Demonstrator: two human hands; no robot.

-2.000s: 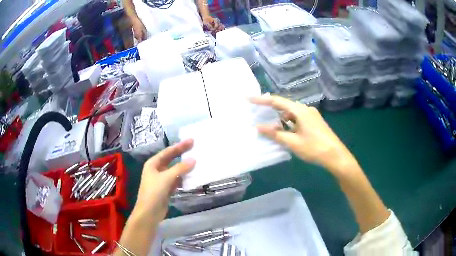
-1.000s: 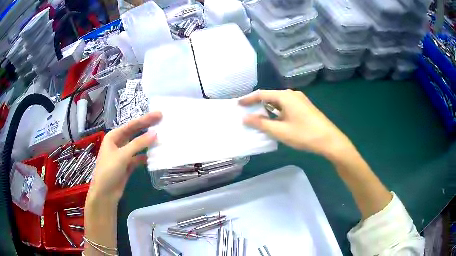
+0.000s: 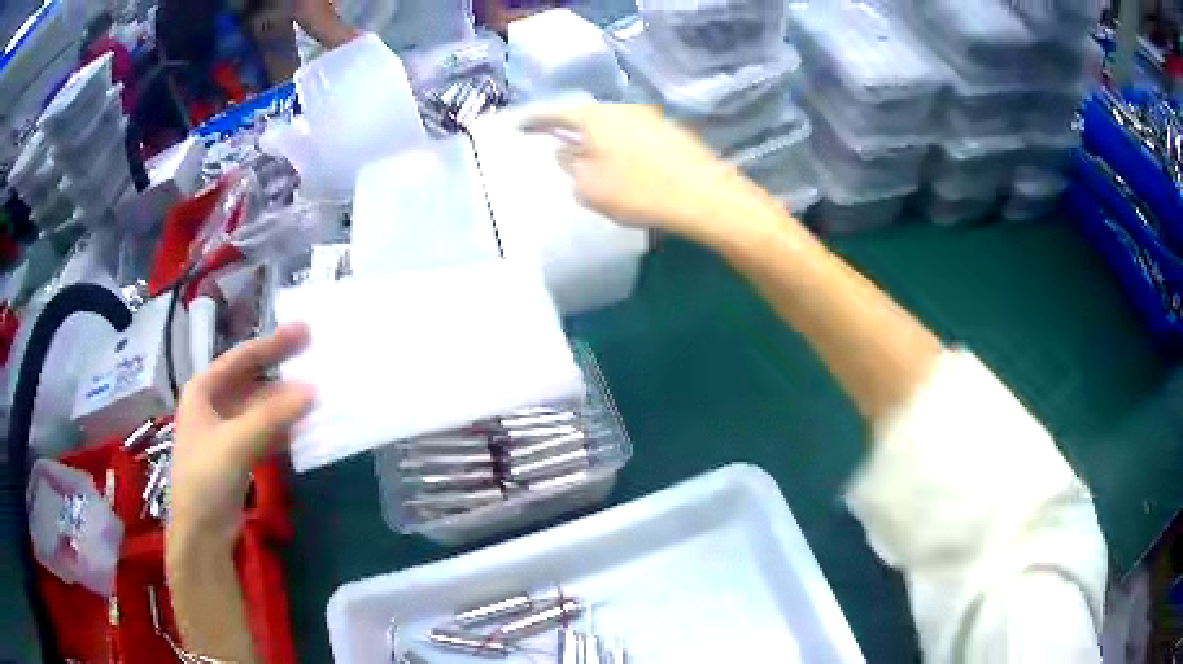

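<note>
My left hand (image 3: 240,422) grips the left edge of a white separator sheet or thin stack of sheets (image 3: 422,357), held above the back left of a clear plastic packing box (image 3: 603,448). Rows of silver motors (image 3: 545,448) lie in the box. My right hand (image 3: 610,156) is off that sheet and reaches over the white sheet stack (image 3: 590,266) behind the box; its fingertips are blurred against the white, so its grip cannot be told. The white sorting tray (image 3: 727,558) in front holds several loose silver motors (image 3: 500,610).
Red parts bins (image 3: 266,590) and a black flexible arm (image 3: 29,376) stand at the left. Stacked lidded clear boxes (image 3: 882,110) stand at the back right, blue crates (image 3: 1122,221) at the far right. Another person's hand (image 3: 305,20) shows at the top.
My right hand has left the held sheet and moved back and left over the sheet stack. My left hand has shifted left and down with the sheet, uncovering more of the motors in the box.
</note>
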